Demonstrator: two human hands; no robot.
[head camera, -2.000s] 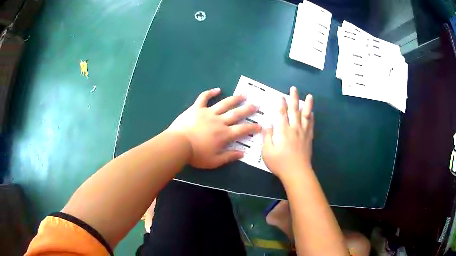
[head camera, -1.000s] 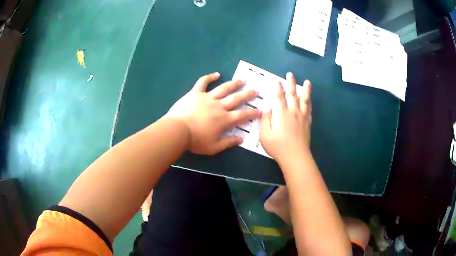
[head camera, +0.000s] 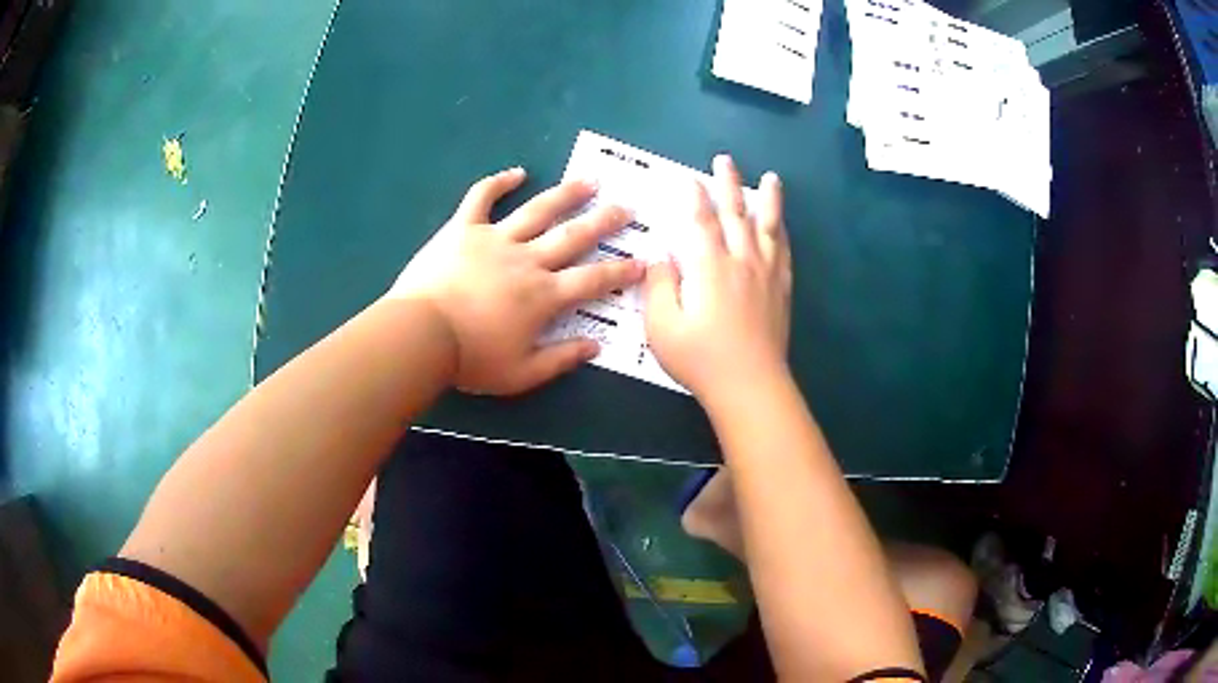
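Observation:
A white printed instruction sheet (head camera: 625, 200) lies tilted on the dark green table (head camera: 882, 320), near its front edge. My left hand (head camera: 514, 287) lies palm down with fingers spread over the sheet's left part. My right hand (head camera: 728, 287) lies flat on its right part, fingers slightly apart and pointing away. Neither hand grips the sheet. The two hands meet or nearly meet at the middle of the sheet. The fingers and palms hide much of the print, so I cannot tell whether the sheet is folded.
A narrow white pile of folded leaflets (head camera: 768, 47) lies at the far edge. A wider stack of unfolded sheets (head camera: 955, 107) lies right of it, edges uneven. A dark red-brown surface (head camera: 1115, 320) is at the right. Yellow scraps (head camera: 174, 158) lie on the green floor.
The table, papers and hands all sit further up and left in the picture, as the camera view has shifted. Both hands stay flat on the sheet in nearly the same pose.

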